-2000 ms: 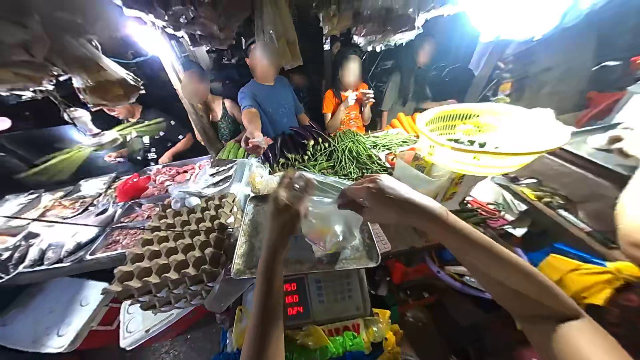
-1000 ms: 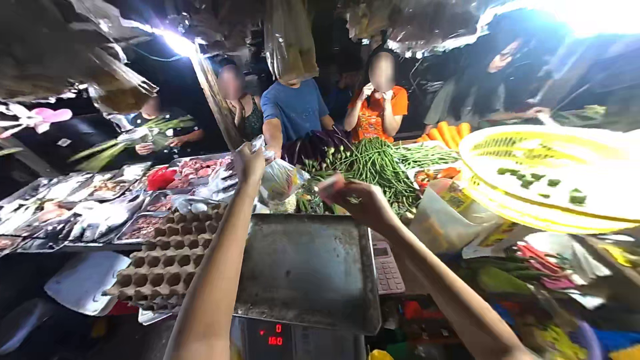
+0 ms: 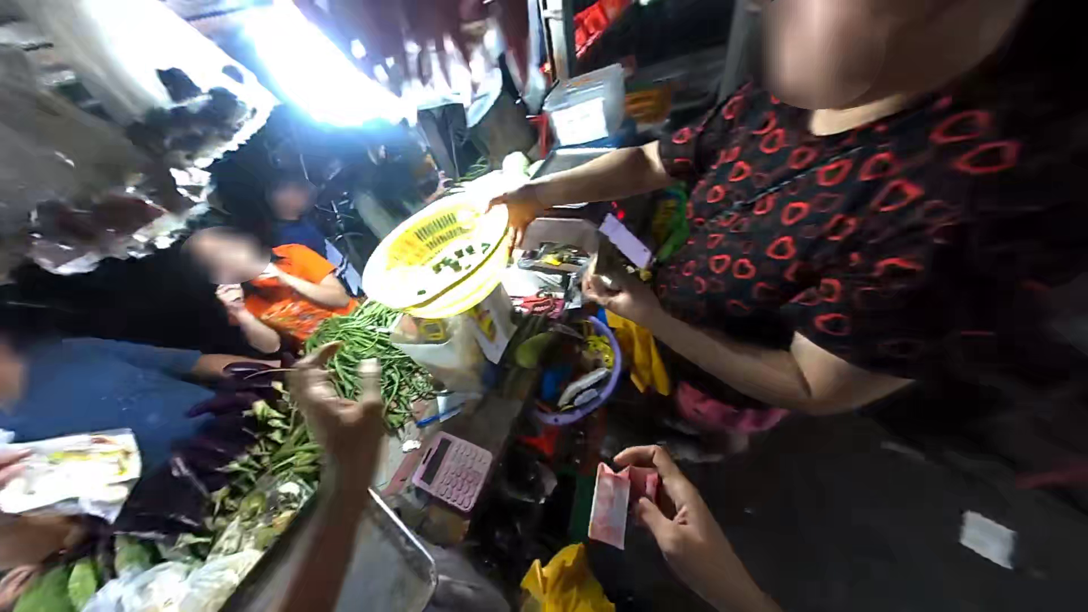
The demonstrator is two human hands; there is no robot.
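My right hand [image 3: 680,518] holds a folded reddish banknote [image 3: 609,506] between thumb and fingers, low in the view. My left hand [image 3: 340,399] is raised with its fingers apart and nothing in it, in front of the green beans [image 3: 365,340] and above the metal weighing tray [image 3: 387,552]. Between the two hands lies a pink calculator [image 3: 452,470]. A person in a black and red patterned shirt [image 3: 790,229] stands at the right, one hand at the rim of a yellow plastic basket [image 3: 450,293] with small green pieces in it.
Eggplants [image 3: 191,463] lie at the left beside a person in a blue shirt [image 3: 110,382]. Another person in an orange shirt [image 3: 302,293] is behind the beans. A round basin with a purple rim [image 3: 614,374] and a yellow plastic bag [image 3: 565,582] are near the middle.
The view has swung far to the right, bringing the person in the patterned shirt into sight. My left hand has let go of the clear plastic bag that it held out a second ago.
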